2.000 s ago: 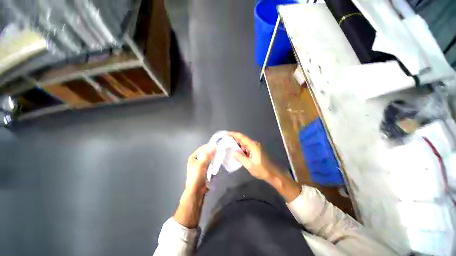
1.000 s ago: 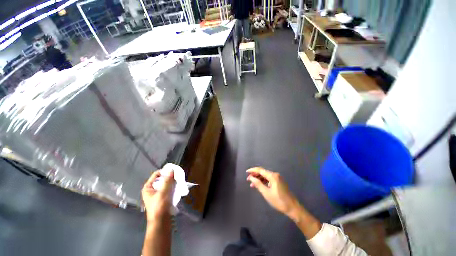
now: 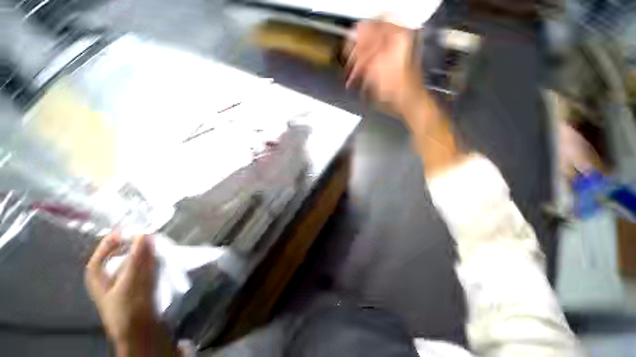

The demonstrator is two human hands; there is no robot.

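Note:
The view is blurred. My left hand (image 3: pixel 129 286) is at the lower left, closed on several thin white pieces (image 3: pixel 171 268), which look like tags or paper. They stick out to the right of the fingers, in front of the bundle table's near edge. My right hand (image 3: pixel 383 63) is raised at the top centre, over the floor near the far table. It is smeared by motion, and whether its fingers hold anything cannot be told.
White cut-piece bundles (image 3: pixel 209 104) lie on a table at the left, with thin red marks on top. Its brown side panel (image 3: pixel 300 258) faces the dark floor (image 3: pixel 411 265). A white table edge crosses the top. Blue items (image 3: pixel 591 192) and shelving show at the right.
I have moved up to the bundle table. My left hand, still with the white pieces, is further left and lower in view. My right hand has reached up and forward.

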